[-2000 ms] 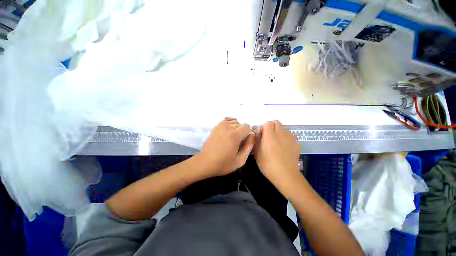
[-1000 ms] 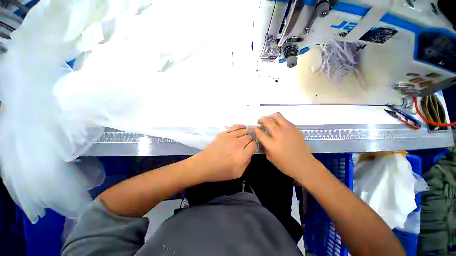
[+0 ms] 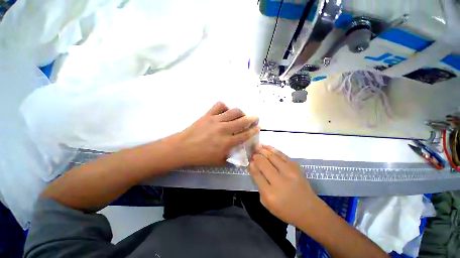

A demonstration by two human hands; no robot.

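My left hand (image 3: 219,133) lies over the sheer white cloth near the table's front edge, fingers pointing right. A small white piece (image 3: 242,152) shows between my hands, its lower end jutting out below my left fingers. My right hand (image 3: 275,176) pinches its right side with thumb and fingertips. The sheer white garment (image 3: 121,101) spreads from my left hand across the table. The sewing machine's needle area (image 3: 272,75) is above and to the right of my hands. The cloth under my left palm is hidden.
A lilac-white thread bundle (image 3: 364,90) lies on the machine bed. Thread snips (image 3: 427,154) are at the table's right end. A ruler strip (image 3: 353,174) runs along the front edge. White cut pieces (image 3: 391,219) fill a blue crate below right, beside dark green cloth (image 3: 443,227).
My hands have moved from the front edge further onto the table, with the left now above the right. The small white piece has come into view. The camera view has shifted closer to the machine.
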